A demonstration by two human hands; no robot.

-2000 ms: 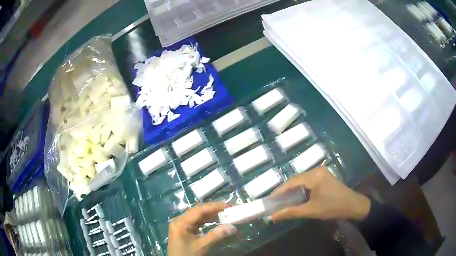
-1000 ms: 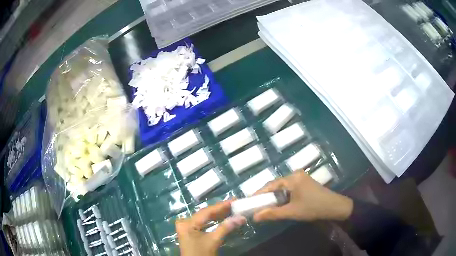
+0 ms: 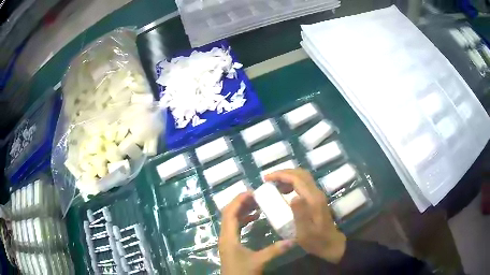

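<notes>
A white housing [image 3: 275, 210] is held between both hands above the front of the clear blister tray [image 3: 191, 215]. It is tilted, with its long side running from upper left to lower right. My left hand [image 3: 242, 241] has fingertips at its upper left end and the thumb near its lower end. My right hand [image 3: 311, 220] grips it from the right and above. Other white housings [image 3: 271, 154] lie in rows in the tray pockets. My right hand hides some pockets. Whether a small part is on the held housing cannot be told.
A clear bag of cream parts [image 3: 107, 129] lies at left, beside a blue bin [image 3: 215, 115] heaped with white flakes. The stem tray [image 3: 115, 241] is at lower left, near a filled tray stack [image 3: 40, 231]. Large white blister trays [image 3: 397, 102] lie right; greyer sheets [image 3: 236, 19] at the far side.
The housing was roughly level and is now turned steeply, lower end towards me. My right hand has moved from its right end to over its side. The whole view has shifted slightly.
</notes>
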